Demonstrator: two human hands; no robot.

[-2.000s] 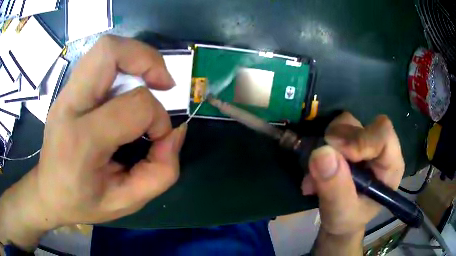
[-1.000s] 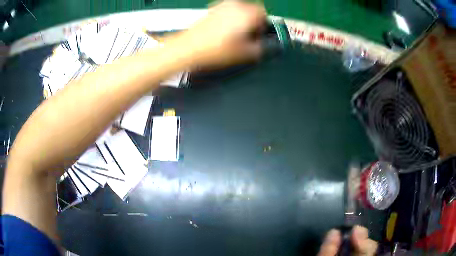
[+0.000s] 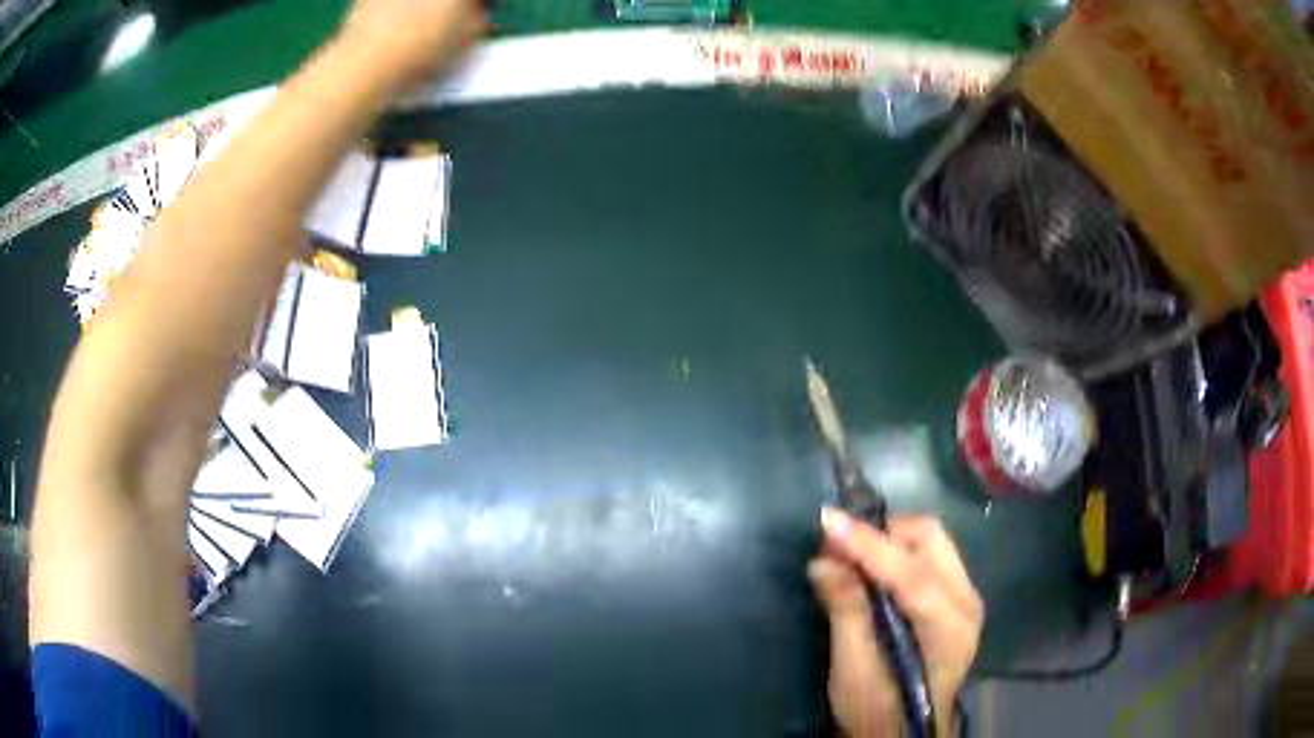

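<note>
My right hand holds the black handle of the soldering iron, its pale metal tip pointing up and away over the dark green mat. My left hand is at the top edge, stretched past the white border; its fingers are blurred and partly cut off, so what it holds is hidden. White LCD modules lie in a fanned heap at the left, partly behind my left forearm. One separate LCD module lies to their right with its orange tab at the far end.
A red-and-white tin with shiny silver contents stands right of the iron. Behind it are a black fan and a brown cardboard box. A white border with red lettering crosses the back. A green-edged unit is cut off beyond it.
The green board and housing have left the near work area. My left hand has gone from the board to the far strip, then further left. The iron is away from the board, now fully on view.
</note>
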